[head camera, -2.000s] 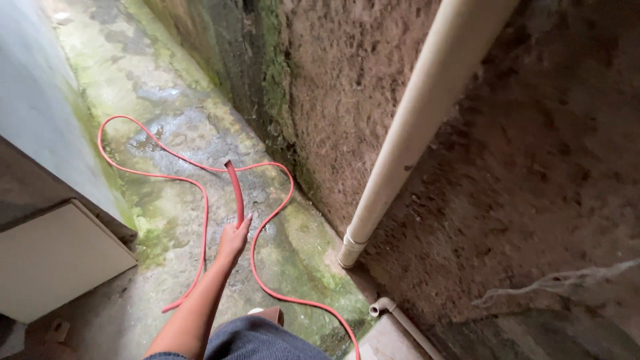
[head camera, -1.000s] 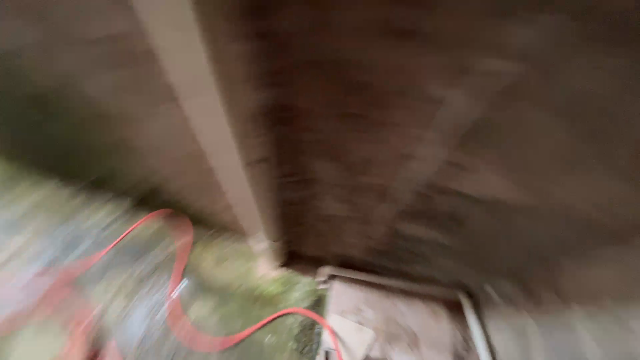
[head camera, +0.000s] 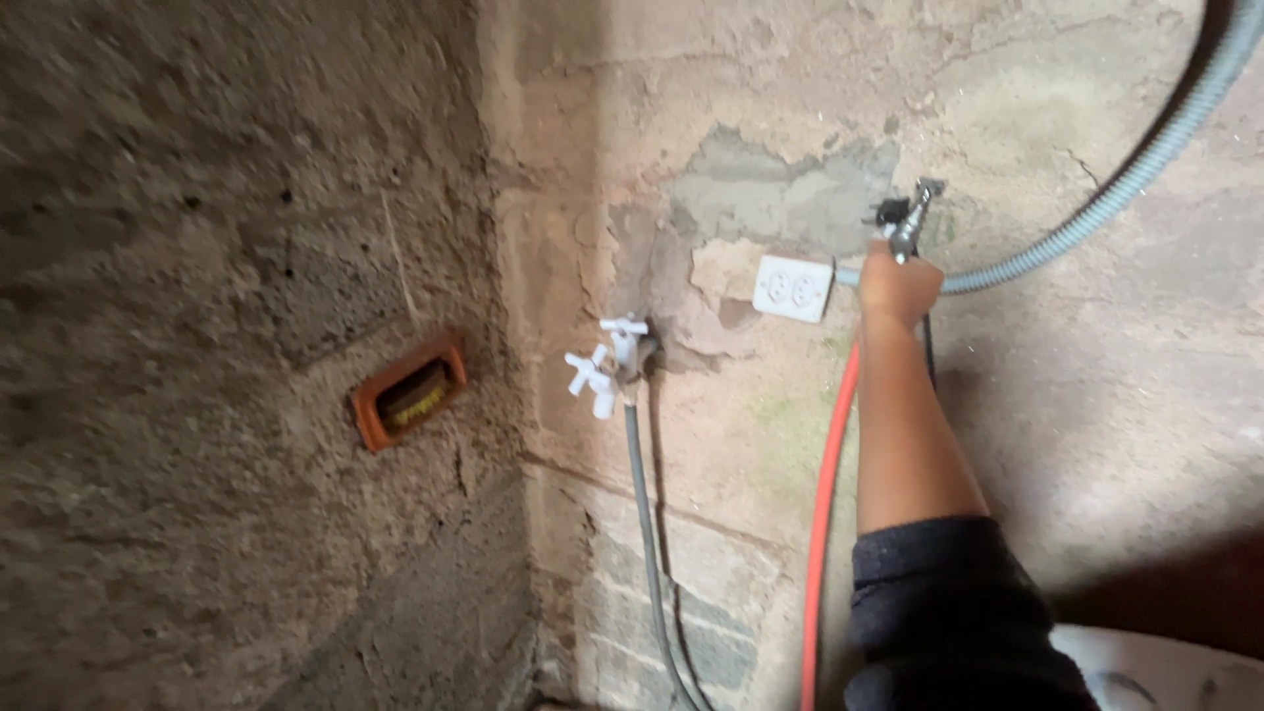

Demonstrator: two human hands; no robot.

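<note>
My right hand [head camera: 897, 281] reaches up to a metal wall tap [head camera: 916, 217] with a dark fitting beside it, and its fingers are closed around the lower part of the tap. Below the hand a red hose [head camera: 828, 494] hangs down along the left of my forearm; its top end is hidden by the hand. A thin black hose [head camera: 928, 346] runs down behind the wrist. My left hand is out of view.
A white double socket [head camera: 793, 288] sits left of my hand, joined to a grey corrugated conduit [head camera: 1076, 232]. Farther left are a white plastic double tap [head camera: 617, 363] with a grey hose [head camera: 647, 533] and an orange-rimmed wall recess [head camera: 410, 390]. Something white [head camera: 1155, 671] stands at lower right.
The view has swung from the mossy floor to the wall with taps. Two seconds ago a hand held a red hose end over the floor; now my right hand is at the metal tap.
</note>
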